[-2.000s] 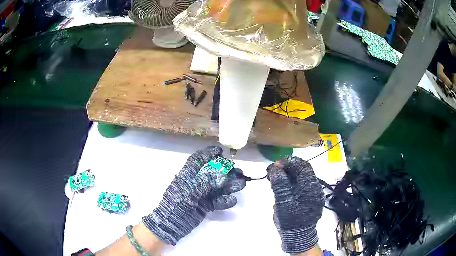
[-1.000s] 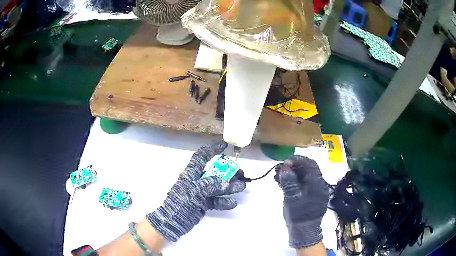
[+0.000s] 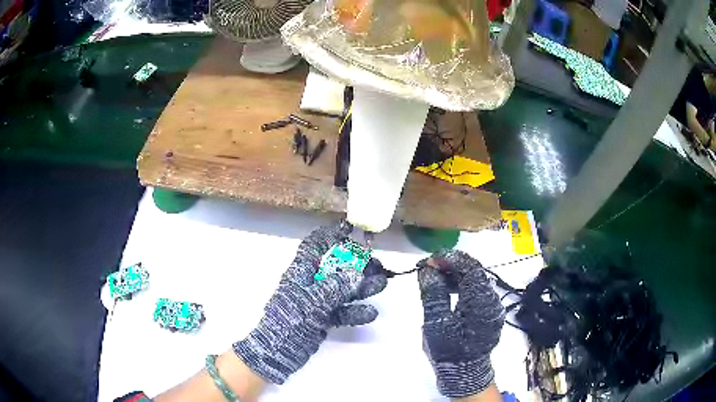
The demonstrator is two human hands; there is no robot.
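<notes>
My left hand point(image 3: 302, 302), in a grey-black striped knit glove, holds a teal-green circuit board point(image 3: 343, 261) just below the tip of the white tapering machine column point(image 3: 382, 161). Whether the tip touches the board cannot be told. My right hand point(image 3: 462, 318), also gloved, pinches a thin black cable point(image 3: 405, 272) to the right of the board. The cable runs to the board's right edge, where my left fingers hide its end. Two other boards lie on the left of the white sheet: one farther left point(image 3: 128, 281) and one nearer point(image 3: 179, 315).
A tangled black cable bundle point(image 3: 600, 326) lies at the right. Behind the sheet stands a wooden base point(image 3: 235, 157) with short dark rods point(image 3: 300, 146) on it. A fan point(image 3: 263, 23) is at the back, a slanted grey post point(image 3: 620, 149) at the right. A person's arm shows at the far right edge.
My right hand has shifted slightly left and down since a second ago, and the cable looks straighter. The board has moved slightly left. A board on the green surface at the back left has moved left.
</notes>
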